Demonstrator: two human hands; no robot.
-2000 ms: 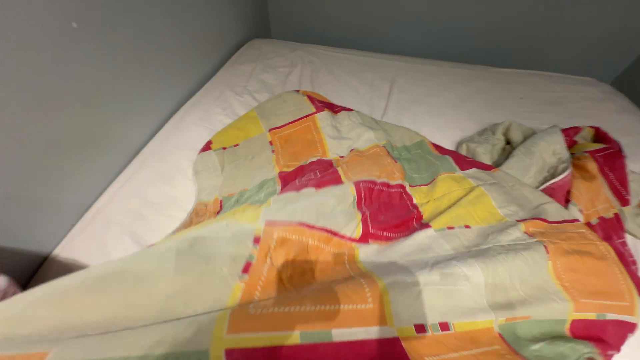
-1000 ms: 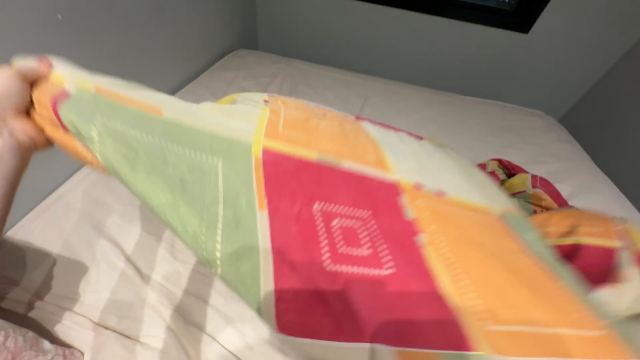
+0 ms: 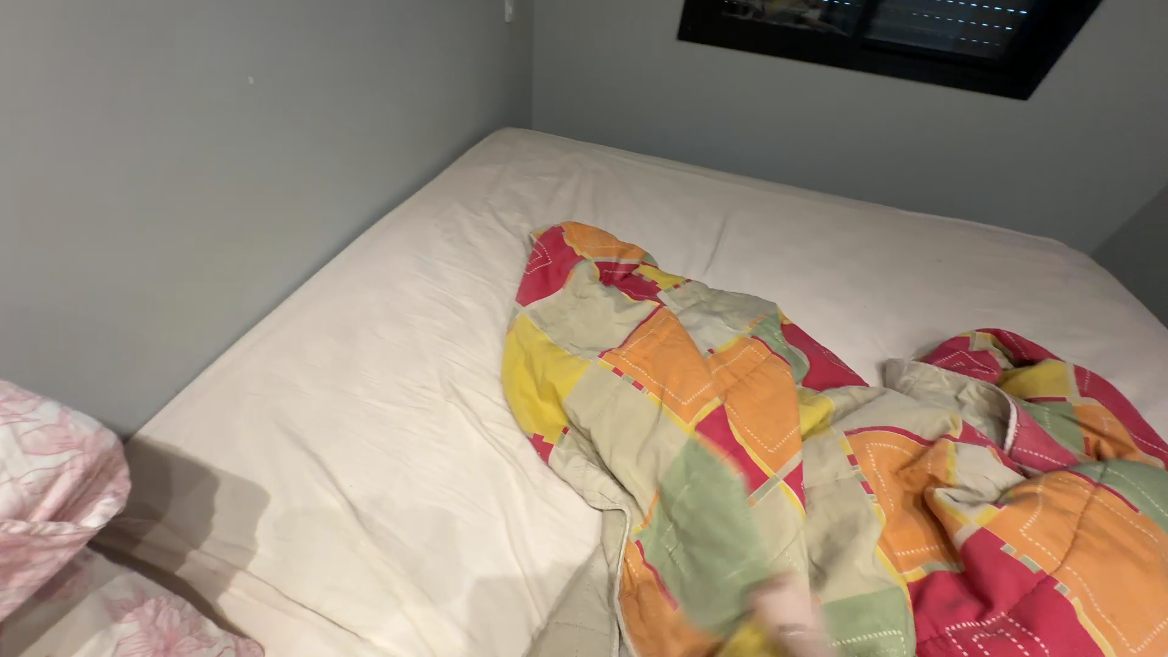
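A patchwork-print quilt [image 3: 639, 401] in orange, red, green, yellow and beige lies rumpled over the middle and right of a mattress with a pale fitted sheet [image 3: 365, 429]. Low in the view, a blurred hand [image 3: 789, 611] is over the quilt's near part, touching it or just above it; which hand it is and how its fingers are set cannot be made out. No other hand shows.
Pink-and-white floral bedding [image 3: 55, 456] is bunched at the left edge. Grey walls [image 3: 274, 164] border the bed on the left and at the back. A black-framed window [image 3: 858, 46] is set in the back wall.
One second ago a hand at the left held up a corner of the quilt, stretched across the view. Now the quilt lies bunched farther right, baring the sheet at the left.
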